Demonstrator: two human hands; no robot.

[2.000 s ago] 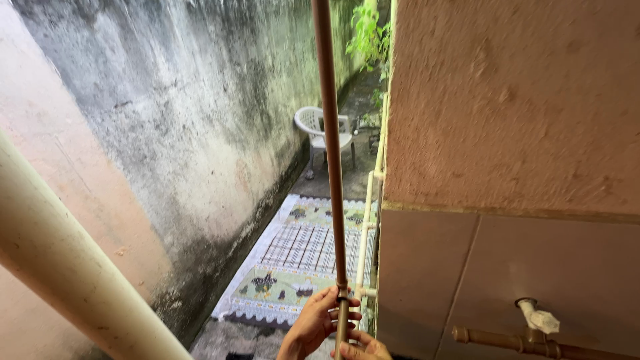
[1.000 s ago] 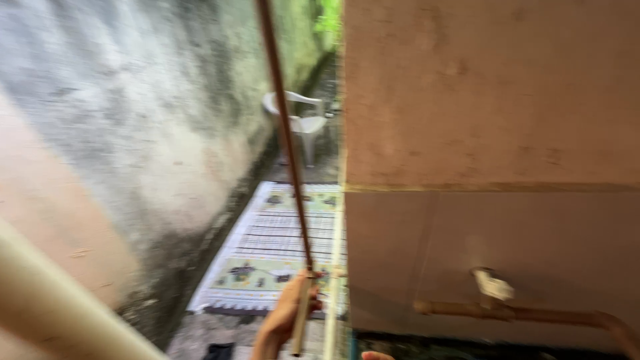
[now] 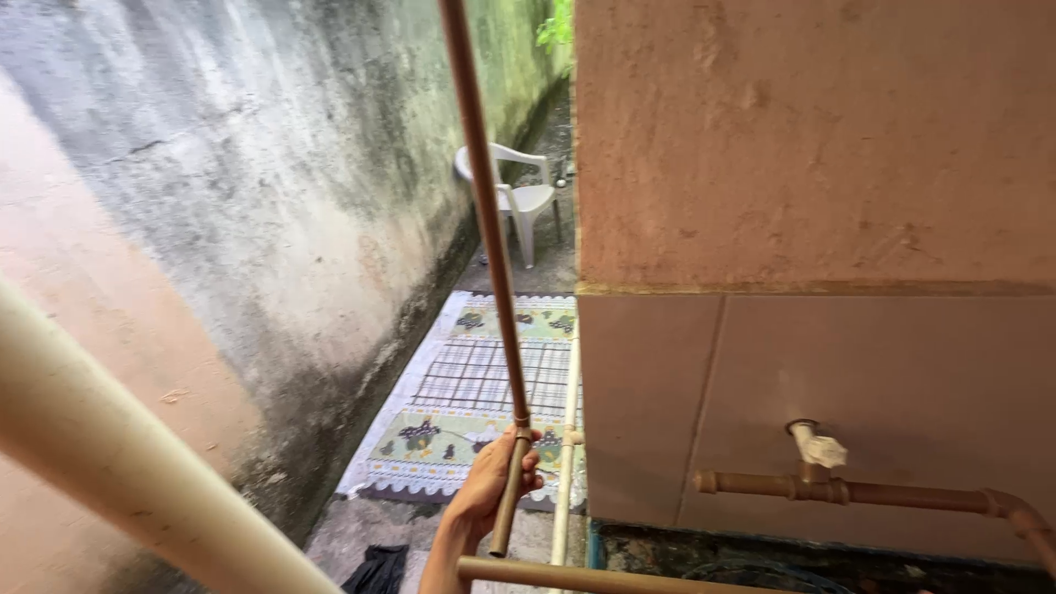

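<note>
My left hand (image 3: 493, 483) grips a long brown plastic pipe (image 3: 493, 239) at a coupling near its lower end. A short length with an open end points down below the fingers. Along the bottom edge lies a second brown pipe (image 3: 610, 575), roughly level, its end just beside my left wrist. My right hand is not in view, so what it holds cannot be told. On the tiled wall at the right, a brown pipe with a tee fitting (image 3: 815, 487) runs under a stub pipe with a whitish wrapped end (image 3: 823, 451).
A thick cream pipe (image 3: 124, 445) slants across the lower left. A stained wall (image 3: 289, 165) borders a narrow passage with a patterned mat (image 3: 495, 375) and a white plastic chair (image 3: 528, 198). A thin white pipe (image 3: 568, 462) runs along the right wall. Black cloth or plastic (image 3: 379, 569) lies on the floor.
Two seconds ago both hands were at the pipe's coupling; now only my left hand is there, and my right has left the view. A second brown pipe has come in at the bottom edge.
</note>
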